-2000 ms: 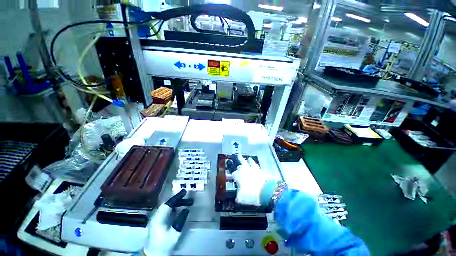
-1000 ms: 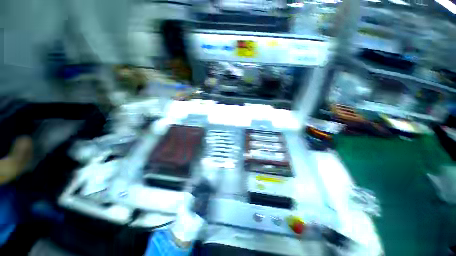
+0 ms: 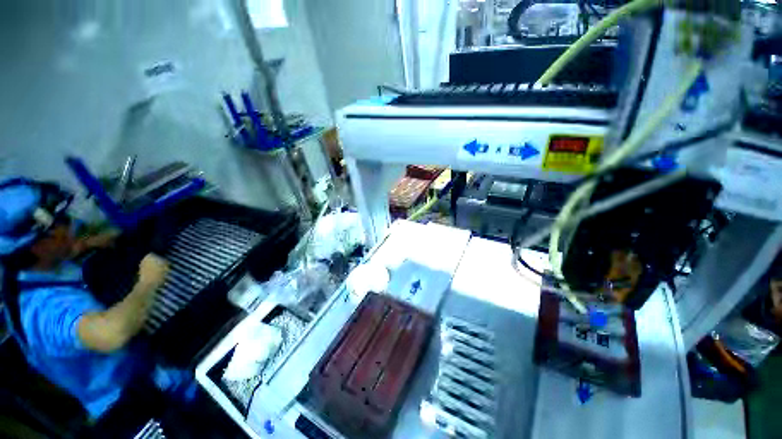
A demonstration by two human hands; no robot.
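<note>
Neither of my hands is in view. The dark red-brown left fixture (image 3: 370, 360), with long slots, sits on the left table with no white parts visible in it. A ladder-like group of white-silver parts (image 3: 464, 377) lies between the fixtures. The right fixture (image 3: 590, 341) is set back on the right table and holds white-silver parts. The dark machine head (image 3: 643, 227), with a yellow hose and blue tip, is over it and hides part of it.
Another person in blue (image 3: 64, 321) reaches over a large black tote (image 3: 279, 225) with slanted rows of parts at left. A white-rimmed small-parts tray (image 3: 206, 377) and clear plastic bags (image 3: 304, 279) lie left of the machine. The white gantry crossbeam (image 3: 412, 141) spans the back.
The view has swung left and sharpened. The right fixture has slid back, and the machine head is now over it. My hand at the lower middle has left the picture. More of the other person shows.
</note>
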